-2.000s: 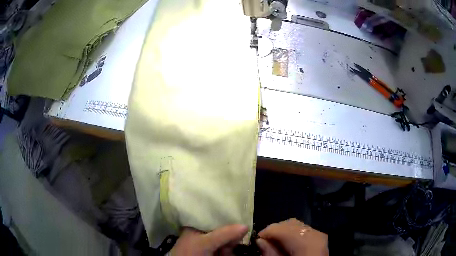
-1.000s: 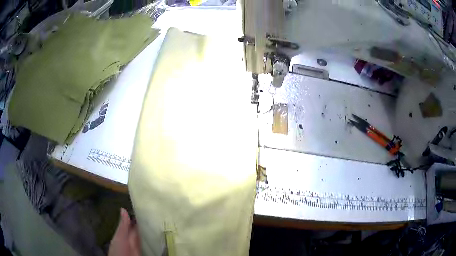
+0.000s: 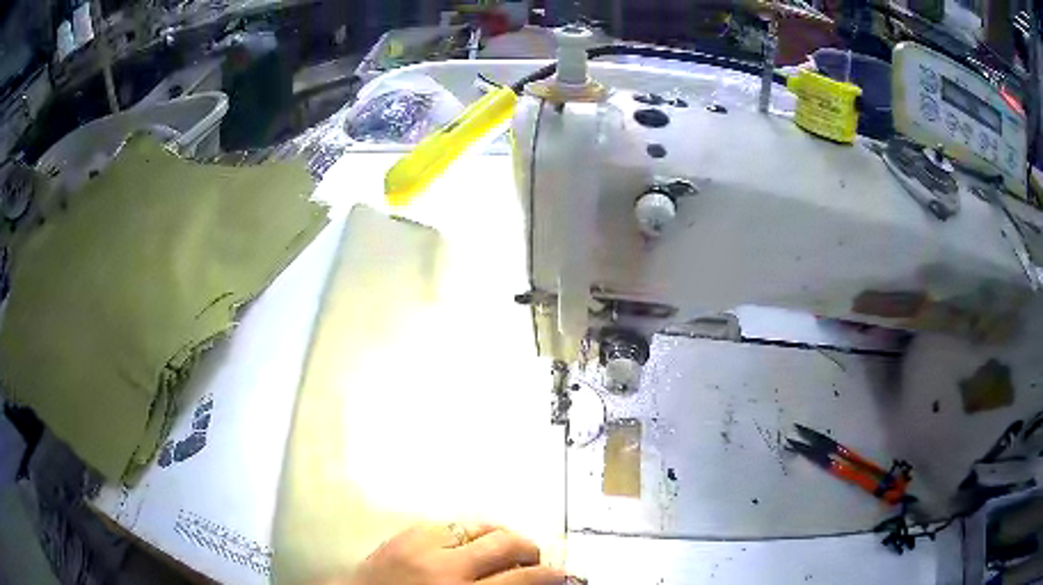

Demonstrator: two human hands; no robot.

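Observation:
A long pale yellow-green cloth panel (image 3: 343, 400) lies on the white table, its right edge along the presser foot (image 3: 560, 394) of the sewing machine (image 3: 732, 217). Strong light washes out its middle. My left hand (image 3: 458, 557) lies on the panel near its right edge, at the bottom of the picture, back of the hand up. The picture's edge cuts it off, so whether its fingers pinch the cloth is hidden. My right hand is not in view.
A stack of olive cut panels (image 3: 149, 274) lies left. Orange-handled snips (image 3: 858, 469) lie right on the machine bed. A bright yellow lamp (image 3: 452, 145) stands behind the panel. A control panel (image 3: 961, 114) is at the far right, a white tub (image 3: 206, 120) behind the stack.
The view has tilted up, showing the machine arm. Both hands were at the panel's lower end, then only my left hand showed beside it; now it lies on the panel.

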